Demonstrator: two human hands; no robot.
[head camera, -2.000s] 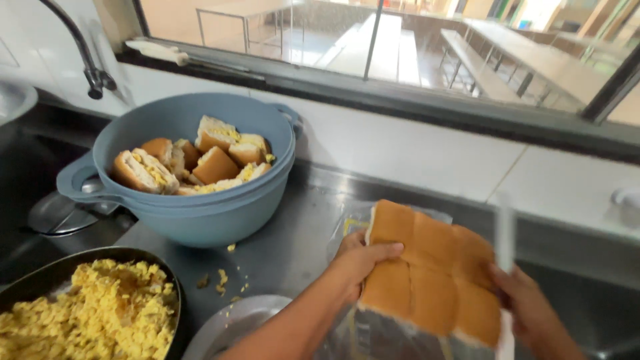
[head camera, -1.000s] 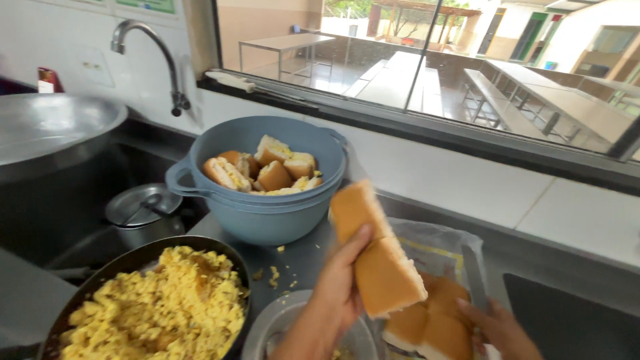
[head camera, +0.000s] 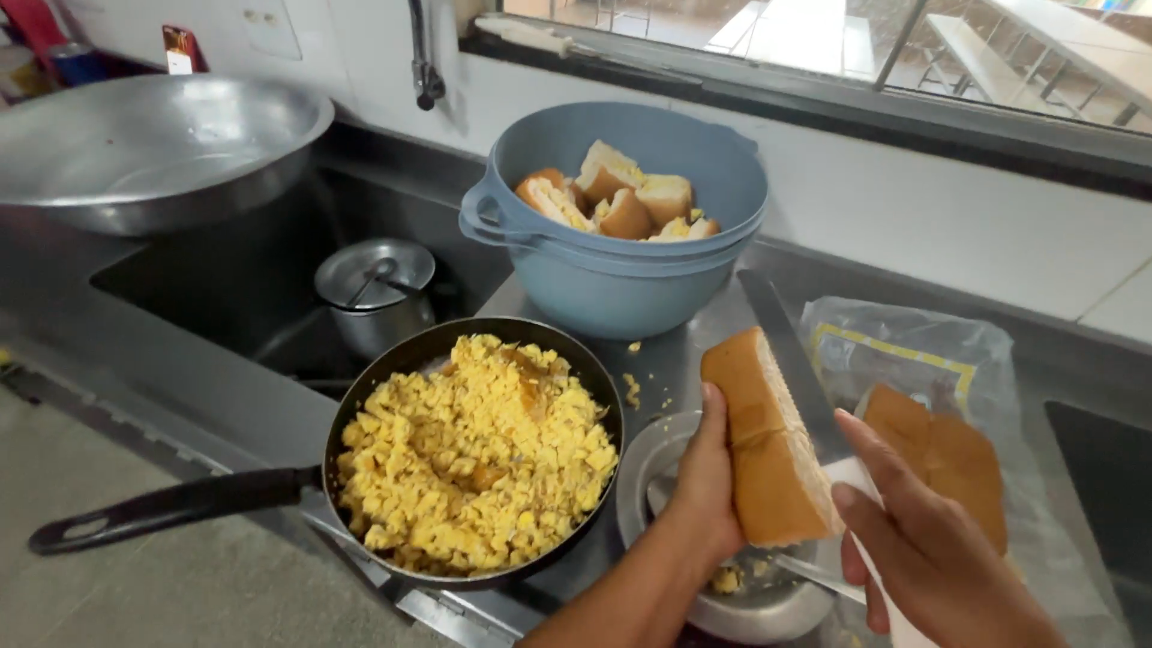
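My left hand (head camera: 706, 486) holds a piece of joined bread rolls (head camera: 769, 441) upright, its cut white side facing right. In my right hand (head camera: 918, 522) is a kitchen knife (head camera: 787, 355) with a white handle, its broad blade beside the cut side of the bread. Below the bread lies a metal plate (head camera: 661, 441) with a spoon and bits of egg. More joined rolls (head camera: 945, 459) rest on a clear plastic bag (head camera: 999, 360) at the right. Scrambled egg (head camera: 477, 459) fills a black frying pan (head camera: 333, 459). Egg-filled rolls (head camera: 621, 202) lie in a blue plastic bowl (head camera: 621, 279).
A large metal basin (head camera: 171, 153) stands at the upper left, beside a dark sink (head camera: 225, 270) holding a lidded metal pot (head camera: 378, 306). A faucet (head camera: 425, 72) hangs behind. The pan's black handle (head camera: 171, 508) juts left over the counter edge. A window ledge (head camera: 810, 108) runs behind.
The block of rolls held in both hands two seconds ago is parted; my left hand holds one portion, and the rest lies on the bag. The knife has come beside the held bread.
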